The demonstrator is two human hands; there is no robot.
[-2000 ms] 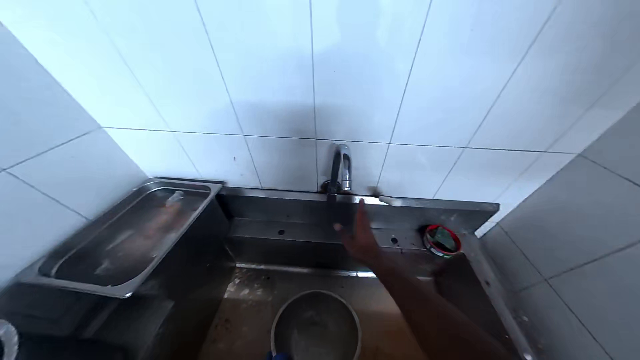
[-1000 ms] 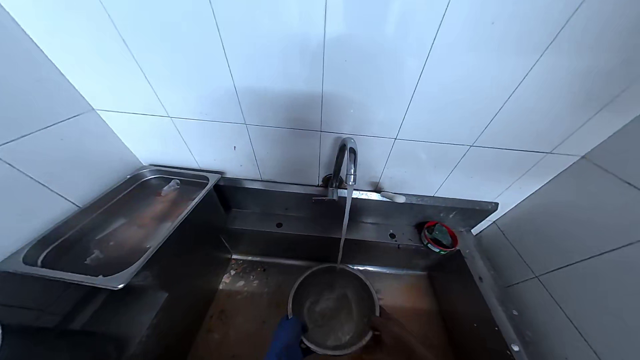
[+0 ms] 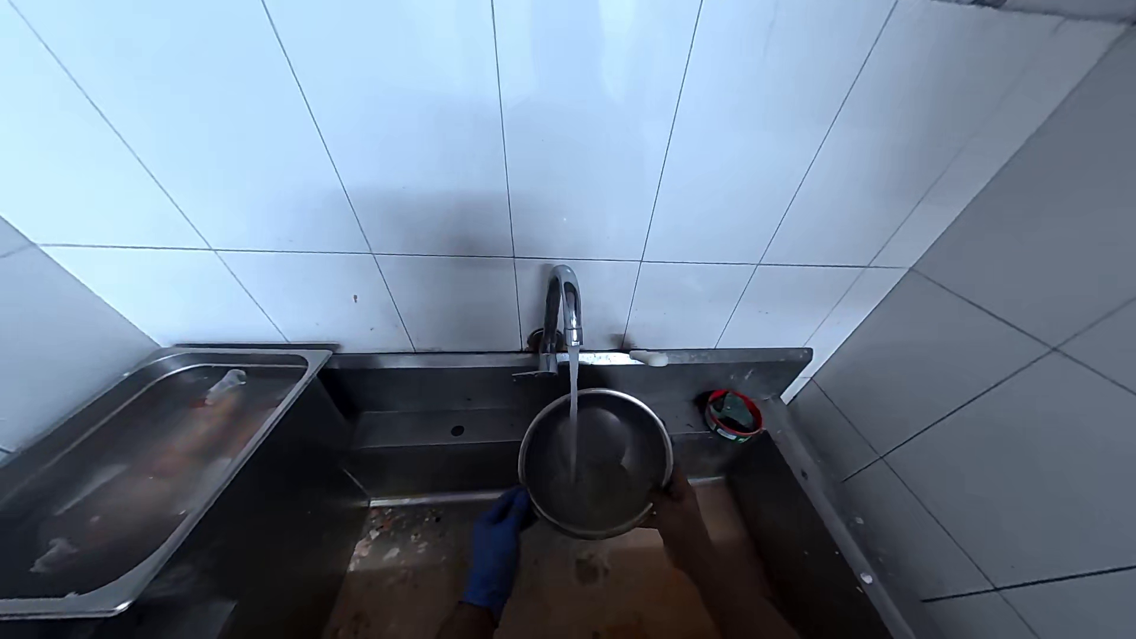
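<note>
A round metal bowl (image 3: 612, 461) is held beneath the chrome gooseneck faucet (image 3: 564, 306), and a stream of water falls into it. My left hand (image 3: 497, 546), in a blue glove, grips the bowl's lower left rim. Bare, my right hand (image 3: 676, 506) holds the rim at the lower right. The bowl has water in it, and its far side overlaps the ledge at the back of the sink (image 3: 754, 541). Fingers of both hands are partly hidden beneath the bowl.
At the left stands a metal tray (image 3: 226, 484) of liquid with pale and reddish pieces in it. A red-rimmed round container (image 3: 734, 415) sits on the right ledge, near a small white object (image 3: 649, 358). Food scraps (image 3: 399, 532) lie on the sink floor. Tiled walls rise behind and to the right.
Two seconds ago my right hand was near the faucet, with the bowl low in the sink. The water came on, and both hands have brought the bowl up nearer the spout.
</note>
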